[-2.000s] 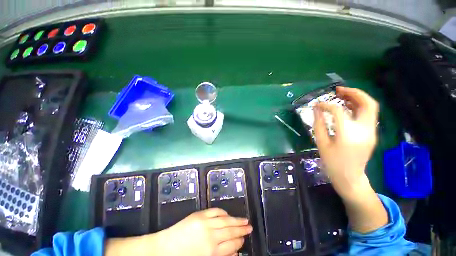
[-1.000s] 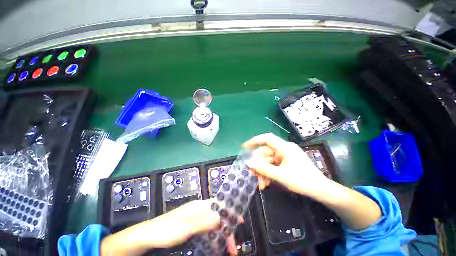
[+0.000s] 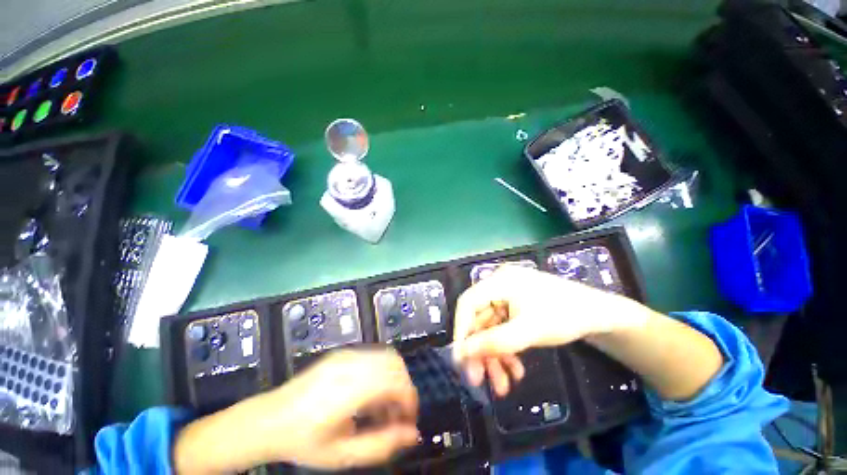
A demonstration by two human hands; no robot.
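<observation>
My right hand (image 3: 525,320) holds one end of a strip of round black adhesive pieces (image 3: 435,378) between thumb and fingers, over the middle of the phone tray. My left hand (image 3: 348,408) is blurred at the strip's left side; whether its fingers grip the strip cannot be told. The black phone tray (image 3: 269,364) holds several phone back housings side by side, camera ends away from me. The housing at the left (image 3: 223,345) shows its camera rings. My hands and the strip partly cover the middle housings.
A white pump bottle (image 3: 360,206) with its lid up stands behind the tray. A black scrap box (image 3: 594,167) of white scraps and a cotton swab (image 3: 520,195) lie behind right. Blue bins stand left (image 3: 237,172) and right (image 3: 762,260). A large black tray (image 3: 97,213) is far left.
My right hand went from the scrap box to the strip, which appeared between my hands. The strip is now lower and darker at this angle. The view has shifted and tilted.
</observation>
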